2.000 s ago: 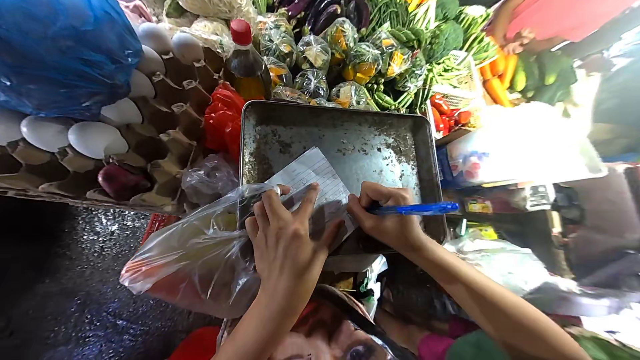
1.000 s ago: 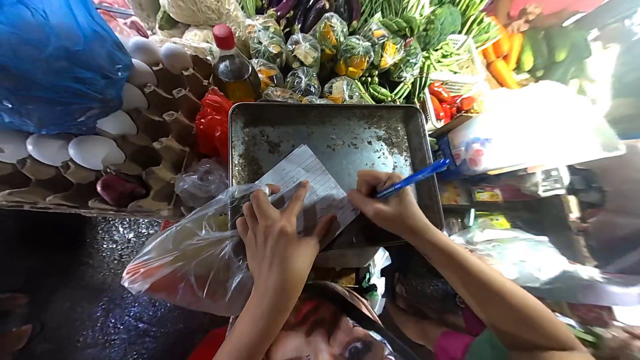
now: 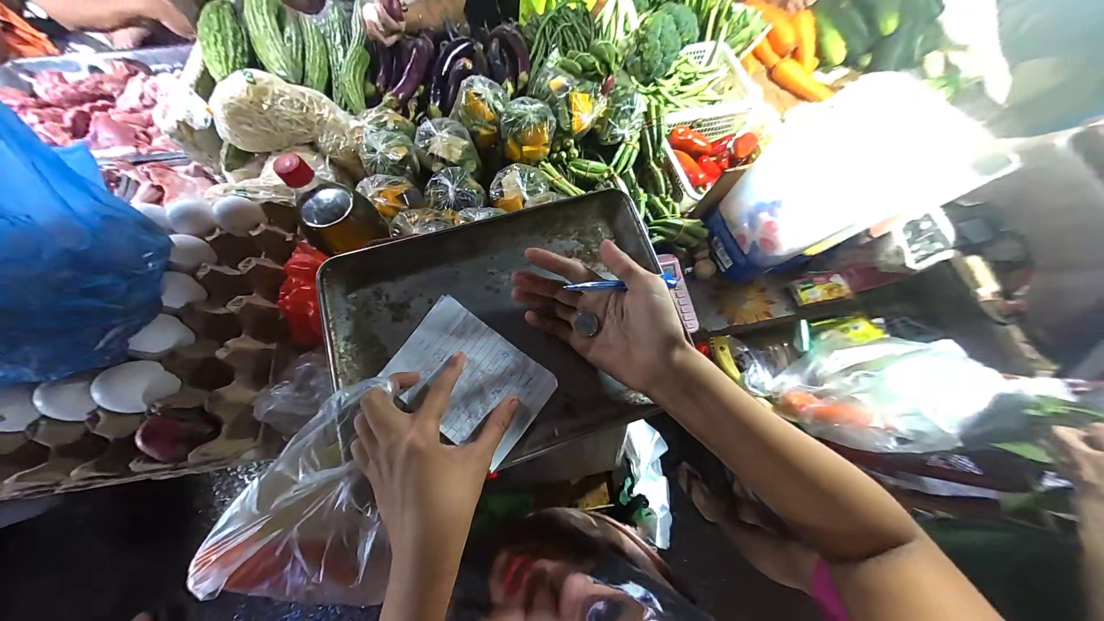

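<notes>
My left hand [image 3: 431, 431] lies over a sheet of lined paper [image 3: 483, 371] with handwriting, its fingertips on the paper. A clear plastic bag [image 3: 302, 517] with reddish contents hangs by that hand; some of its film is under or between the fingers. The paper rests in a worn metal tray [image 3: 483, 237]. My right hand [image 3: 617, 319] is turned palm up above the tray's right side, fingers spread. A blue pen [image 3: 604, 285] lies across it, apparently held by the thumb, and a coin [image 3: 586, 324] sits on the palm.
Egg cartons [image 3: 233, 319] with eggs and a red onion [image 3: 172, 435] stand left, beside a blue plastic bag [image 3: 69, 259]. A red-capped bottle [image 3: 332, 207], bagged vegetables [image 3: 448, 142] and eggplants [image 3: 414, 69] line the back. A person's head [image 3: 561, 578] is below the tray.
My right hand has left the paper and turned palm up, showing a coin with the pen. My left hand stays on the paper. The view has shifted and shows more at the back left.
</notes>
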